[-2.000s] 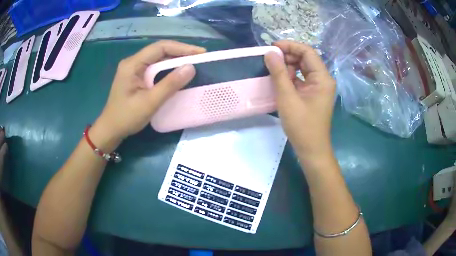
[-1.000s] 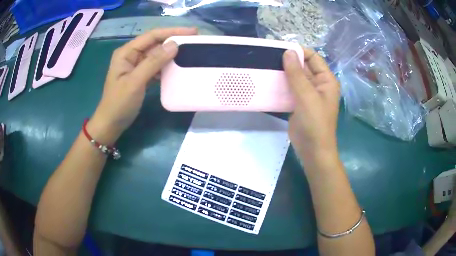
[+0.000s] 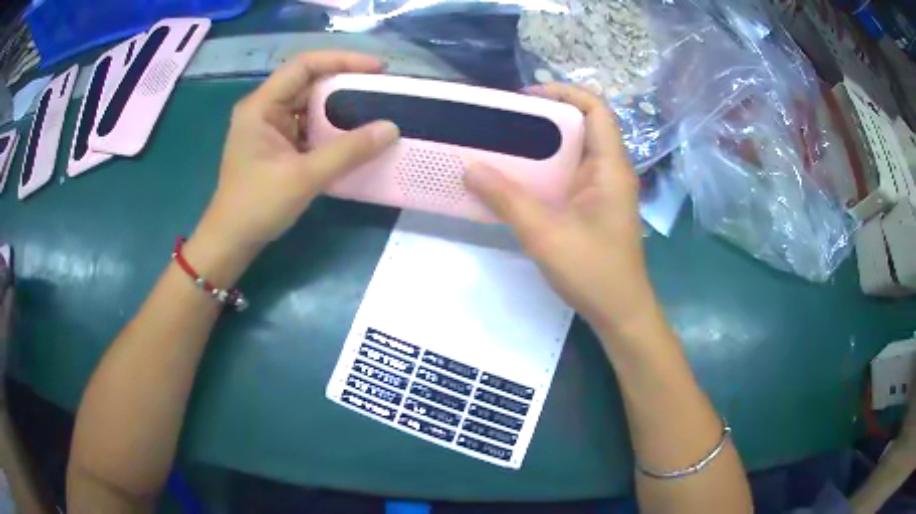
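A pink front cover (image 3: 377, 181) is held up above the bench, its face towards me. The long black strip (image 3: 442, 122) lies in its slot along the upper edge, with the dotted grille (image 3: 430, 175) below. My left hand (image 3: 286, 151) grips the left end, thumb on the strip's lower edge. My right hand (image 3: 578, 191) grips the right end, thumb beside the grille. The right thumb and palm hide the cover's lower right part. The label sheet (image 3: 472, 291) lies flat below, with rows of black labels at its near end; the cover overlaps its far edge.
Several pink covers with black strips (image 3: 151, 85) lie at the back left, near a blue bin (image 3: 121, 22). A bag of off-white small parts (image 3: 588, 45) and a crumpled clear bag (image 3: 753, 181) lie at the back right. Pale blocks (image 3: 889, 231) stand at the far right.
The cover has shifted left and tilted, its right end now lower. My right thumb has moved from the strip's right end down beside the grille. My left thumb has slid inwards along the strip.
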